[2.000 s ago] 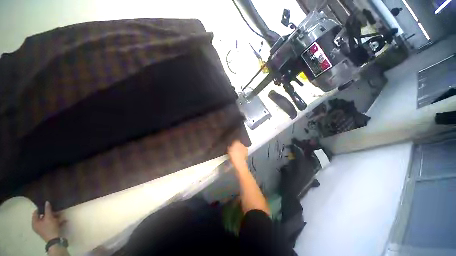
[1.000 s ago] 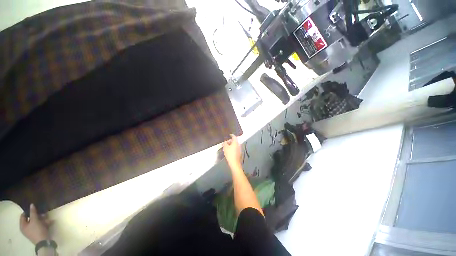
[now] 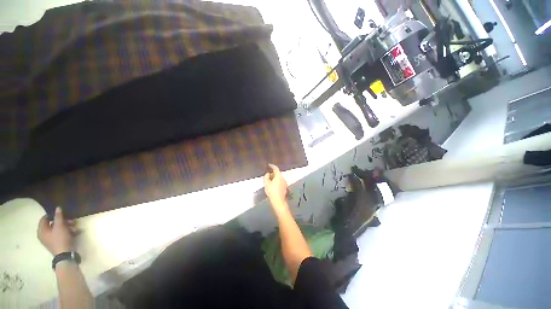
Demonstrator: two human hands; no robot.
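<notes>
A plaid fabric panel, dark brown-purple with tan lines, lies with its long straight edge towards me. A plain black cloth layer forms a band between it and the upper plaid area, which has soft folds. My left hand, with a black wristband, holds the panel's near-left corner beside the curved cut-out. My right hand has its fingertips at the near edge, a little left of the right corner; whether they pinch the cloth is unclear.
A straight-knife cutting machine stands at the upper right, its flat base plate near the cloth's right side. A dark oblong object lies beside it. Fabric scraps and green cloth lie beyond the cream table's edge.
My right hand has shifted left along the edge, away from the right corner. The near edge now lies flatter across the view. My left hand stays at the left corner. The camera view has shifted.
</notes>
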